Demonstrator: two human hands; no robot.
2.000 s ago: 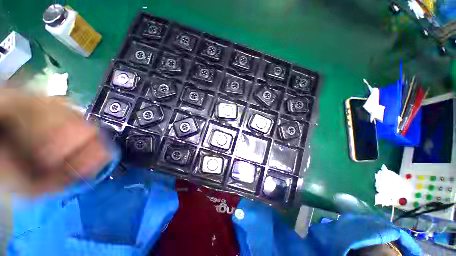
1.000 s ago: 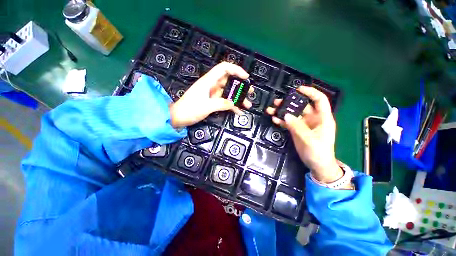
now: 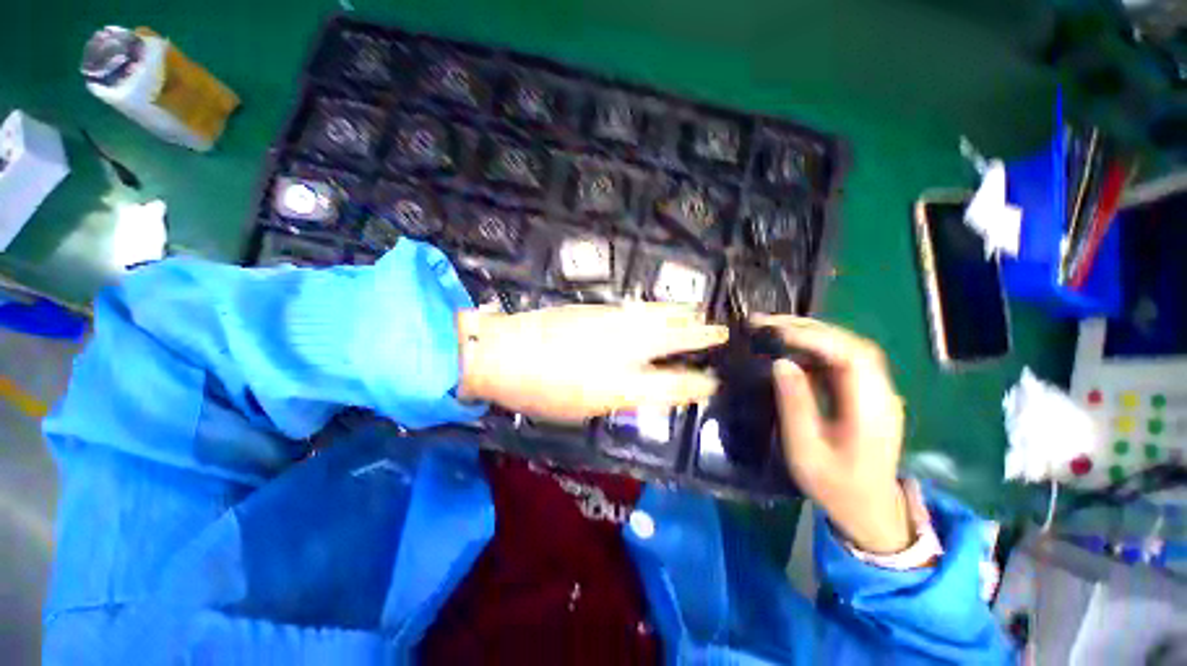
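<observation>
The large black pocket tray (image 3: 833,195) lies in front of me with smartwatches in many pockets, such as one with a pale ring (image 3: 693,202), backs up. My left hand (image 3: 586,362) reaches flat across the tray, fingers pointing right and a little apart. My right hand (image 3: 853,429) is over the tray's right side, thumb and fingers curled around a dark, blurred smartwatch (image 3: 751,349). The left fingertips are close to it; whether they touch it or hold another watch cannot be told. The hands hide part of the lower rows.
A white bottle with a yellow-brown label (image 3: 163,89), a white power strip (image 3: 29,169) and a wipe (image 3: 139,234) are left. A phone (image 3: 963,280), a blue tool holder (image 3: 1041,247), a crumpled wipe (image 3: 1045,427) and a panel with coloured buttons (image 3: 1132,423) are right.
Both hands have lowered and come together at the tray's lower right. The left hand has moved right and flattened. The lit screens seen one second ago no longer show.
</observation>
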